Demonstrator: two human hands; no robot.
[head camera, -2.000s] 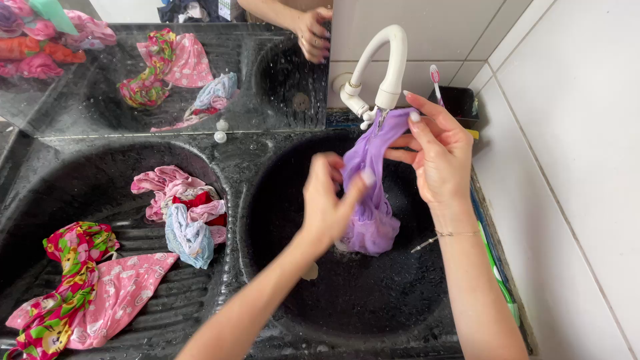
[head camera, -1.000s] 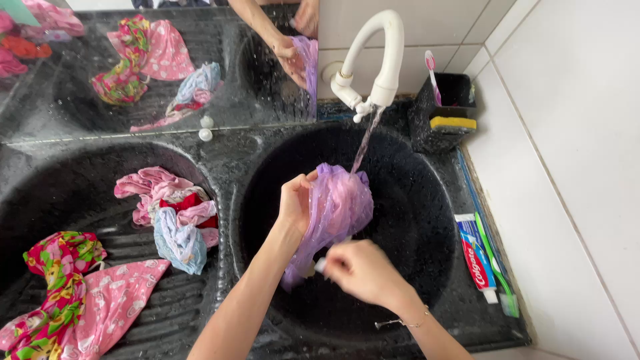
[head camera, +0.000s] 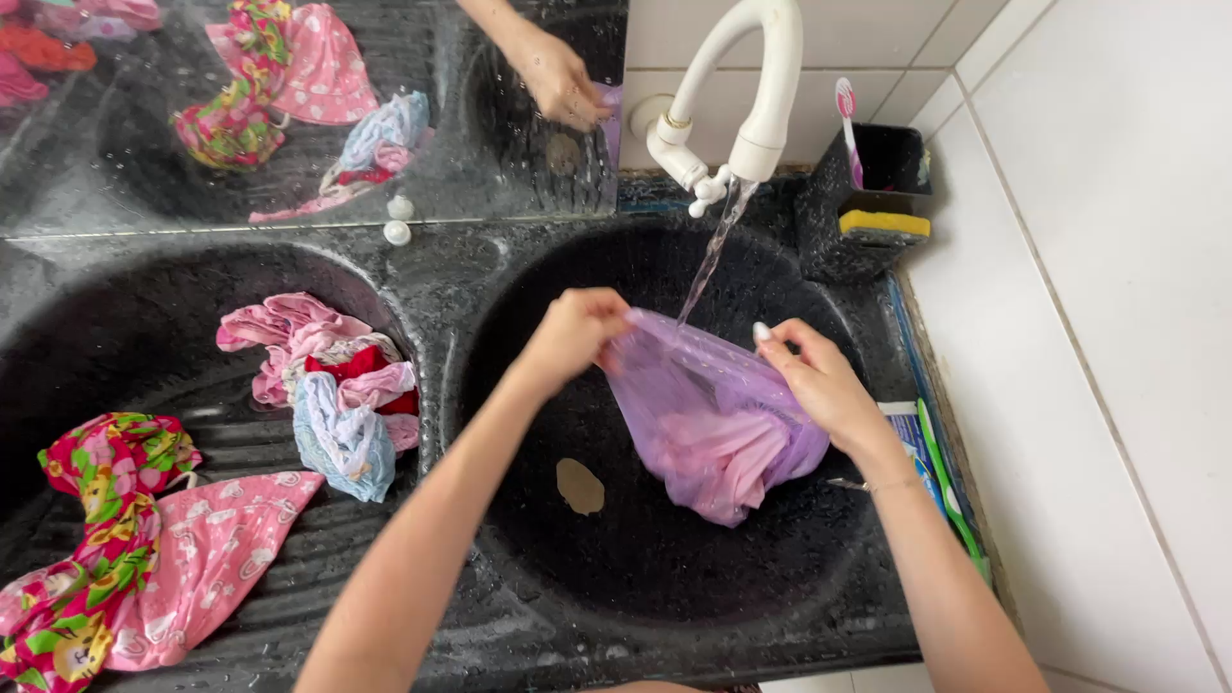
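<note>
A wet, sheer purple garment with pink fabric (head camera: 717, 448) is stretched between both hands over the round black basin (head camera: 616, 587). My left hand (head camera: 577, 332) pinches its upper left edge. My right hand (head camera: 818, 385) holds its upper right side, thumb uppermost. Water runs from the white faucet (head camera: 760, 144) onto the top edge of the cloth. In the ribbed left basin lie a crumpled pile of pink, red and light-blue garments (head camera: 342, 433), a multicolored printed cloth (head camera: 115, 481) and a pink patterned cloth (head camera: 217, 558).
Behind the right basin stands a black caddy (head camera: 837, 231) with a toothbrush (head camera: 849, 130) and a yellow sponge (head camera: 884, 224). A green toothbrush (head camera: 948, 481) and a toothpaste tube (head camera: 910, 433) lie along the right rim, beside the tiled wall (head camera: 1136, 289). A mirror (head camera: 318, 106) borders the back.
The purple garment, bunched up one second ago, is now spread between the hands. My right hand has moved up and right from below the cloth to its right side.
</note>
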